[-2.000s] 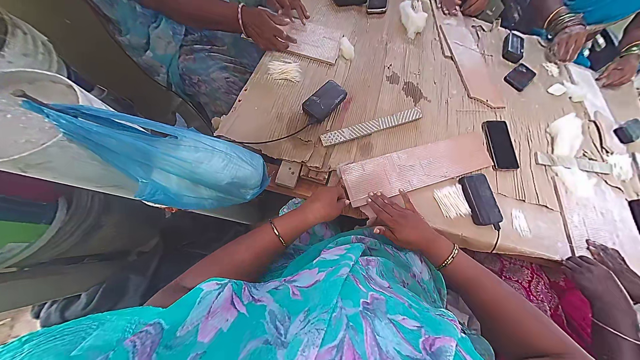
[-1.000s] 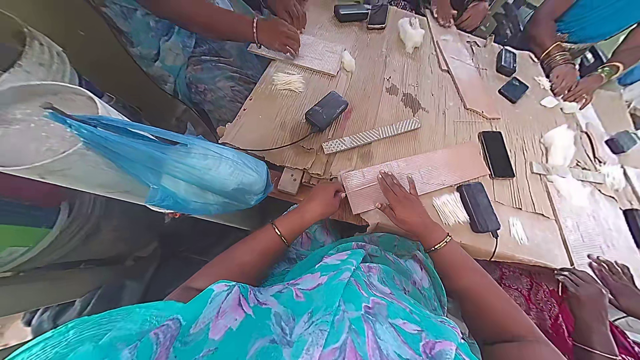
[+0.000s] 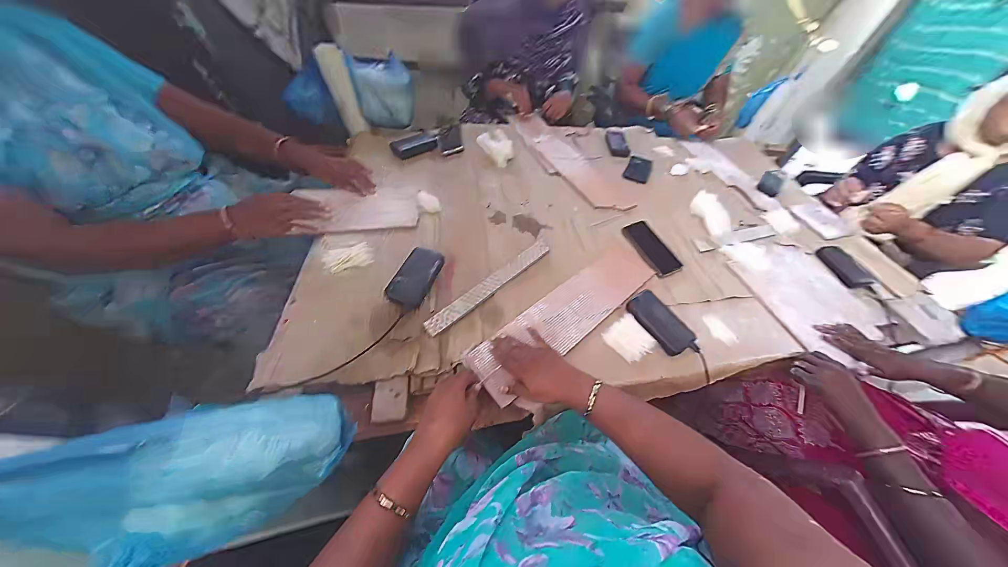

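A flat pinkish board with a ridged surface [image 3: 587, 303] lies slanting on the cardboard-covered table before me. My left hand [image 3: 450, 409] is at the board's near left corner, its fingertips at the edge; whether they pinch it I cannot tell. My right hand [image 3: 539, 370] lies palm down on the board's near end, thumb toward the edge. Beyond the board is a narrow patterned strip [image 3: 487, 287]. A black phone [image 3: 652, 247] touches or nearly touches the board's far end. To its right are a bundle of thin white sticks [image 3: 628, 339] and a black case-like device [image 3: 662, 322] with a cord.
A corded dark device [image 3: 414, 277] and white sticks [image 3: 347, 257] lie left, near a co-worker's hands on another board [image 3: 362, 211]. A blue plastic bag [image 3: 181, 472] is at lower left. Co-workers' hands are at right [image 3: 839, 378] and across the cardboard [image 3: 465, 197].
The view has tilted up and shows more co-workers across the table. My right hand has shifted toward the board's near end since a second ago; my left remains at its corner.
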